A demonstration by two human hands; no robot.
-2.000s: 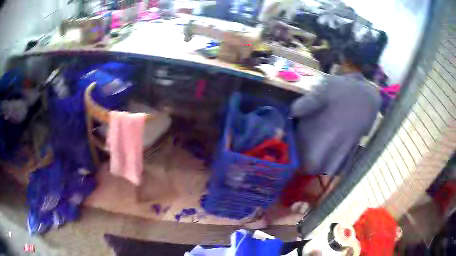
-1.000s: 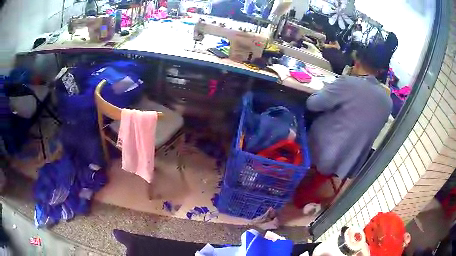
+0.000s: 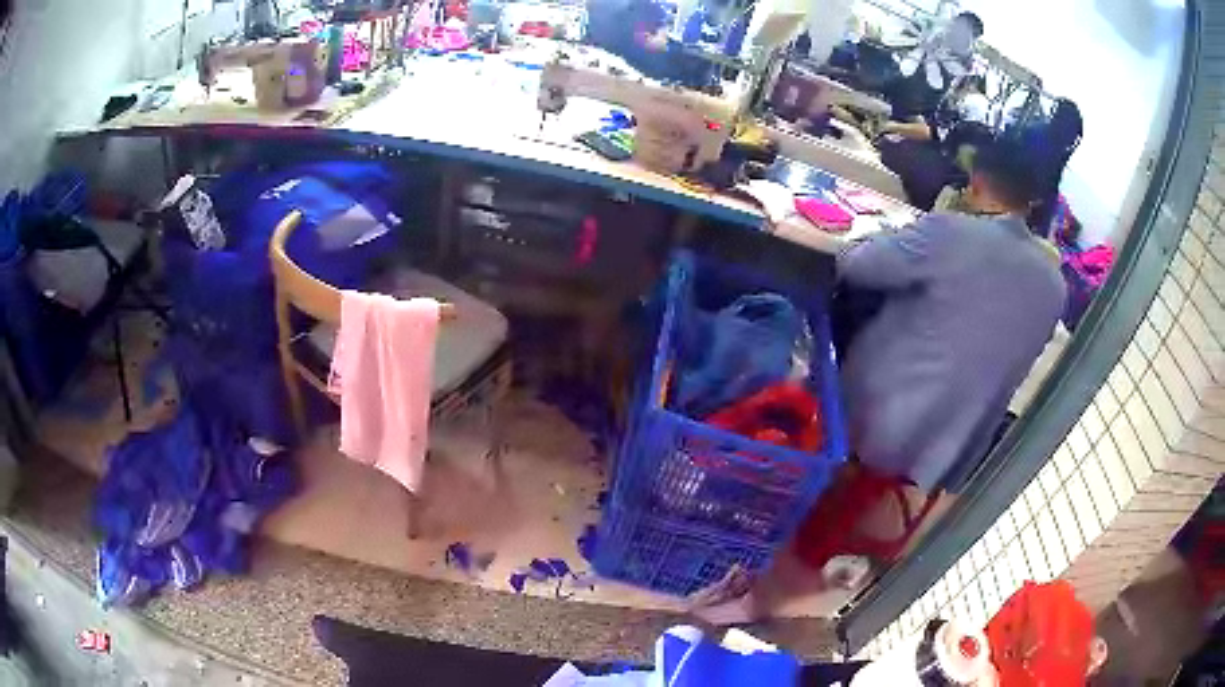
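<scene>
Neither of my hands is in view. Nearest in front of me, at the bottom edge, a black-covered table (image 3: 403,658) is cut off by the frame. Royal blue cut pieces (image 3: 726,663) with a paler piece beside them lie on it. A white roll (image 3: 948,652) with a dark centre and a red spot stands to their right. A crumpled red plastic bag (image 3: 1041,636) is beside the roll.
Beyond are a blue crate (image 3: 712,477) holding blue and red items, a chair (image 3: 306,289) with a pink cloth (image 3: 386,389), and heaped blue garments (image 3: 161,503). A person in grey (image 3: 947,336) sits at the sewing table (image 3: 443,114). A tiled wall (image 3: 1088,456) is right.
The camera view has shifted, so the room's contents now appear farther right and the picture is sharper. No hand has appeared.
</scene>
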